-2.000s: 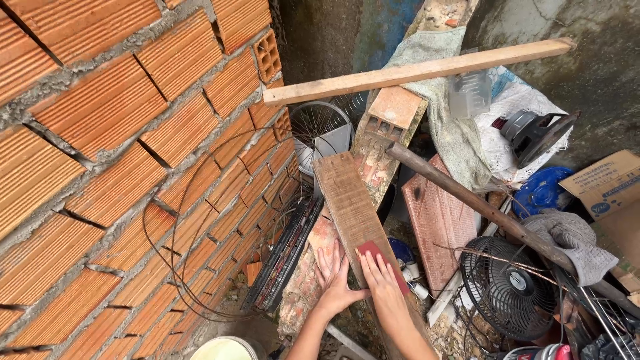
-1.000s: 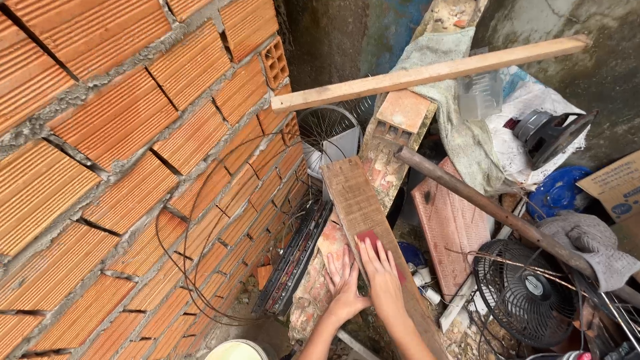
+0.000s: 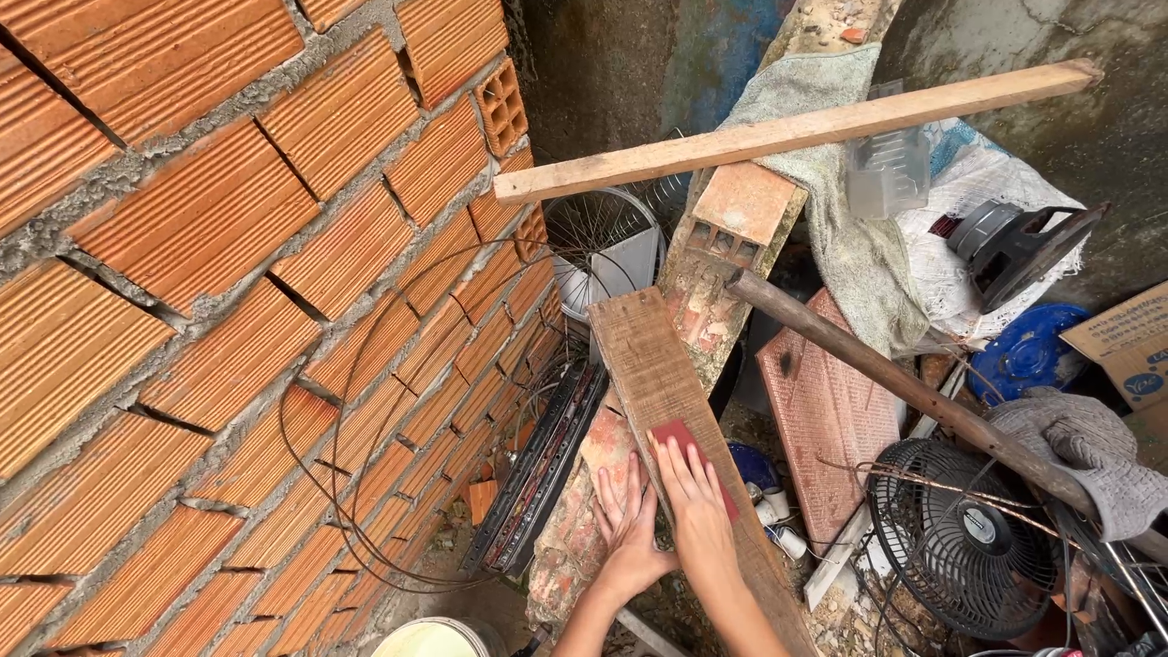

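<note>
A brown wooden plank (image 3: 671,365) lies slanted on top of a broken brick ledge (image 3: 584,538). My right hand (image 3: 691,488) rests flat on a red sheet of sandpaper (image 3: 673,433), pressing it against the plank's face. Beside it, my left hand (image 3: 630,529) is spread with fingers apart at the plank's left edge, over the ledge; whether it bears on the plank's side I cannot tell. The thumb of the left hand points toward the right wrist.
A hollow-brick wall (image 3: 301,274) with looping wire fills the left. A long wooden batten (image 3: 794,128) crosses ahead. To the right are a wooden pole (image 3: 867,365), a black fan (image 3: 967,538), a speaker (image 3: 1022,246) and a cloth (image 3: 849,228). A bucket (image 3: 433,639) stands at the bottom.
Between the earlier frames and now, more of the red sandpaper has come into sight above the right fingers than one second ago. The left hand stays at the plank's left edge.
</note>
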